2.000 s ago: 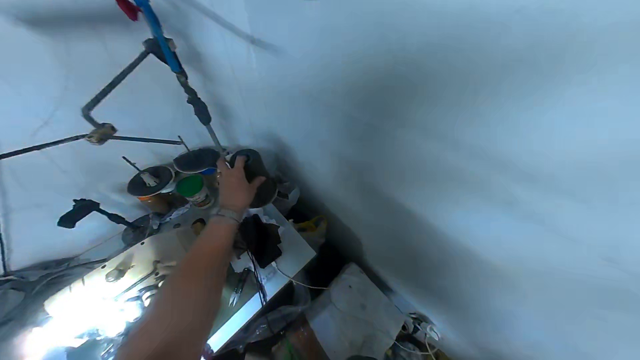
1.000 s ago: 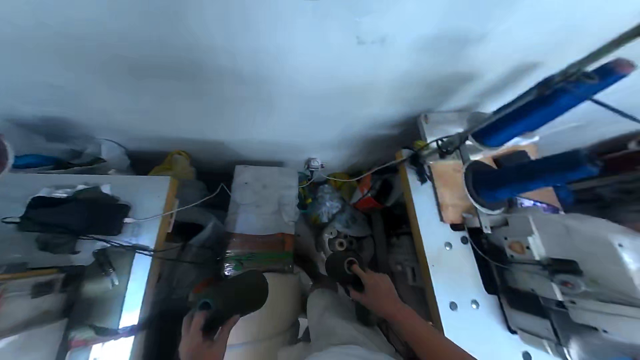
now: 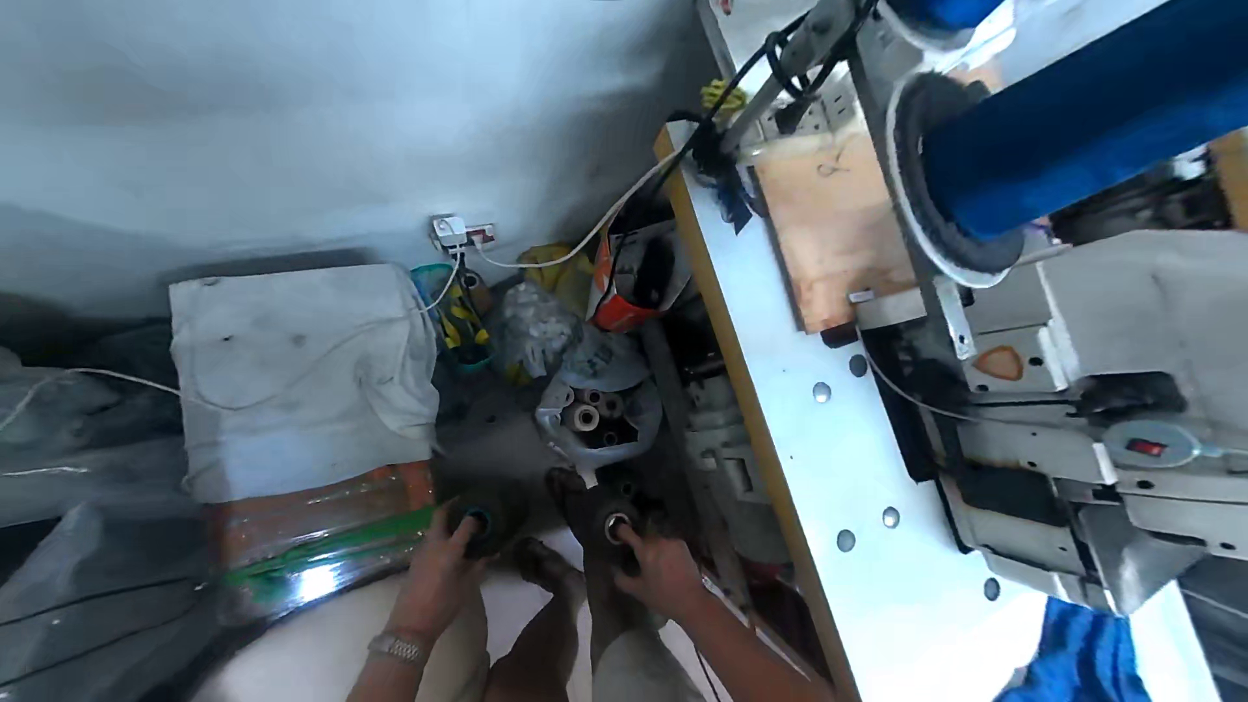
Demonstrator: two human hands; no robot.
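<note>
My left hand grips a dark thread cone by its end, low in the view, beside the plastic-wrapped stack. Close to its right, my right hand holds a second dark cone, with fingers at its pale-rimmed core. The two cones are apart, above the floor and my legs. Just beyond them stands a plastic bag with several cones or tubes in it, their open ends up. The far ends of both held cones blend into the dark floor.
A sewing machine sits on the white table at right, below a large blue thread cone. A cloth-covered stack stands at left. White cables run from the wall socket. An orange-and-white box lies beside the table leg.
Two seconds ago a hand reached to a dark cone on a stand; one second ago each hand held a dark cone. Both cones are now nearer the bag. The view has swung strongly.
</note>
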